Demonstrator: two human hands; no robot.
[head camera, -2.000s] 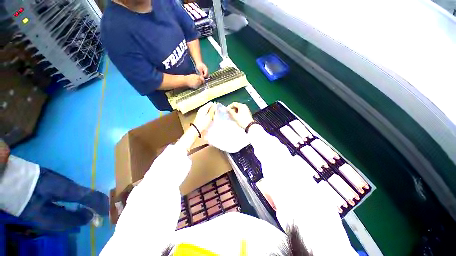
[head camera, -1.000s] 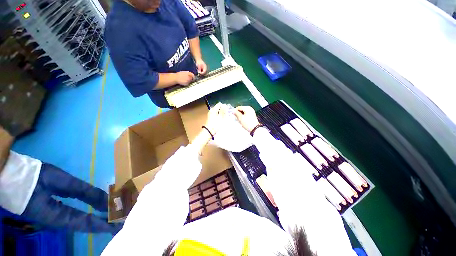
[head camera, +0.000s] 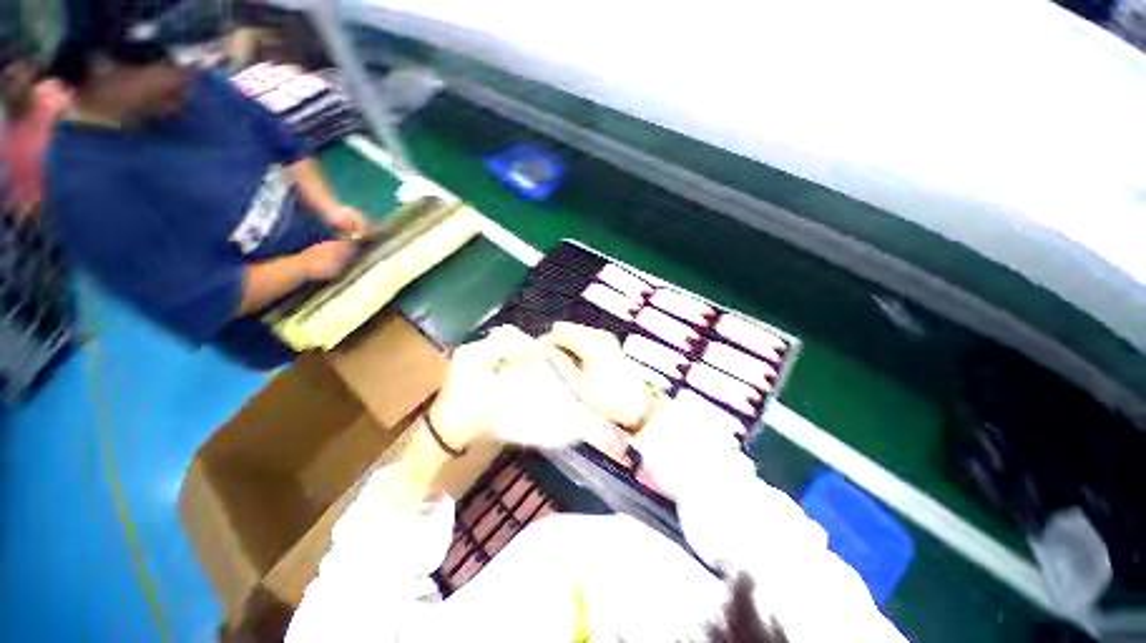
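A crumpled whitish clear plastic bag (head camera: 538, 408) is held between my two hands, over the near edge of the tray. My left hand (head camera: 481, 377) holds its left side. My right hand (head camera: 612, 374) is on its right side, blurred, with the fingers bent in. Below and behind my hands lies a black blister tray (head camera: 549, 297) with rows of pale pink pieces (head camera: 735, 363). Its left pockets look empty. My right hand and sleeve cover part of the tray.
An open carton (head camera: 270, 440) stands at the left, beside a lower carton of pink rows (head camera: 496, 518). A person in blue (head camera: 163, 201) works at a yellow-green strip bundle (head camera: 383, 279). Blue baskets lie behind (head camera: 528, 172) and at right (head camera: 860, 534). Another plastic bag (head camera: 1072, 559) lies far right.
The view has swung right, so the tray and carton sit further left. The right blue basket and another bag have come into view. The held bag is now lower and nearer me.
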